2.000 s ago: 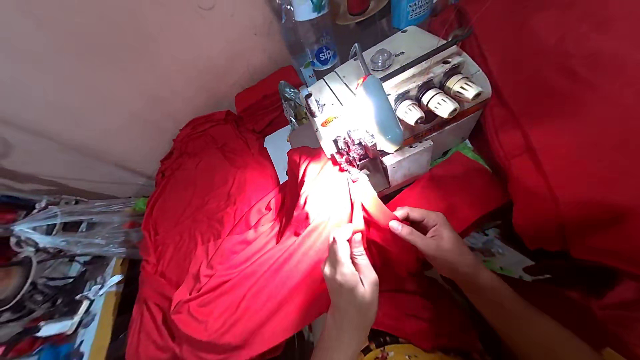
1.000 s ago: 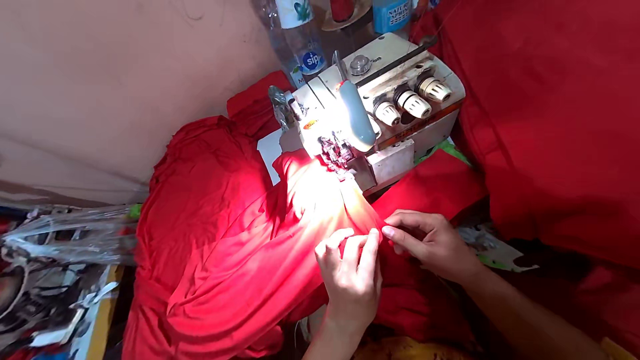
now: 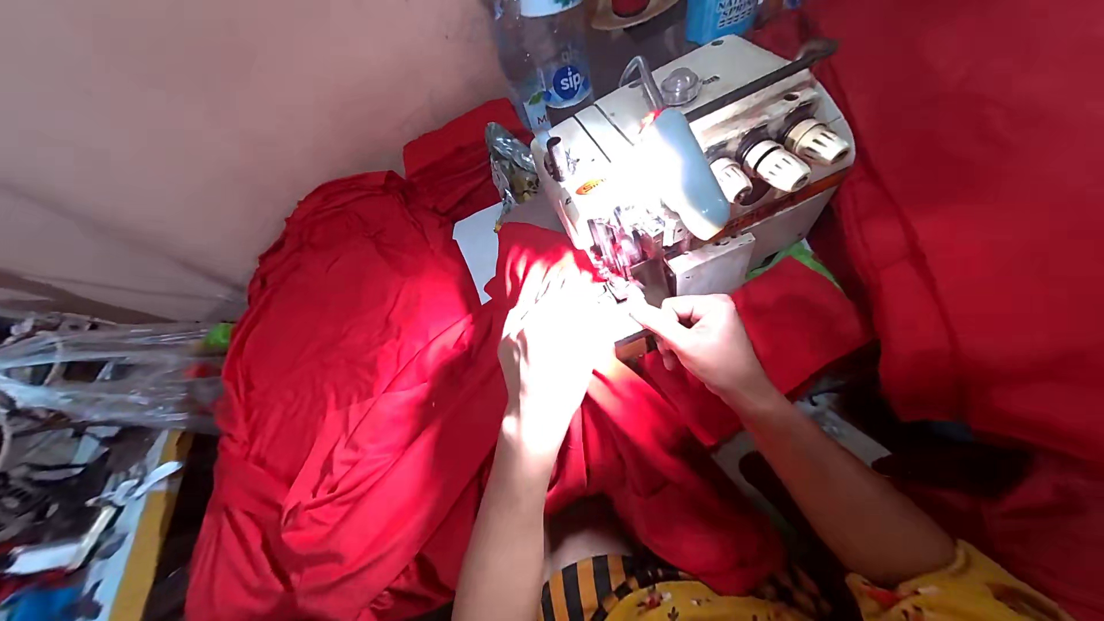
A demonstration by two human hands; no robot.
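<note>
Red fabric [image 3: 371,345] spreads over the work surface and runs up to the needle area of a white overlock sewing machine [image 3: 750,78]. Strong lamp glare washes out the cloth by the presser foot. My left hand [image 3: 552,354] lies on the fabric left of the foot; glare hides its fingertips and whether they pinch the cloth. Close to the right of the foot, my right hand [image 3: 699,336] has its thumb and forefinger pressed together at the plate edge; what lies between them is too bright to make out. A blue-grey lamp [image 3: 686,172] shines down in front of the machine.
Behind the machine stand a clear plastic bottle [image 3: 552,60] and a blue container [image 3: 720,19]. More red cloth [image 3: 992,172] hangs at the right. Plastic-wrapped items [image 3: 112,371] and scraps lie at the far left, and a pale wall [image 3: 216,103] rises behind the fabric.
Both hands have moved up to the presser foot from the fabric in front of the machine, where their fingers held the cloth together.
</note>
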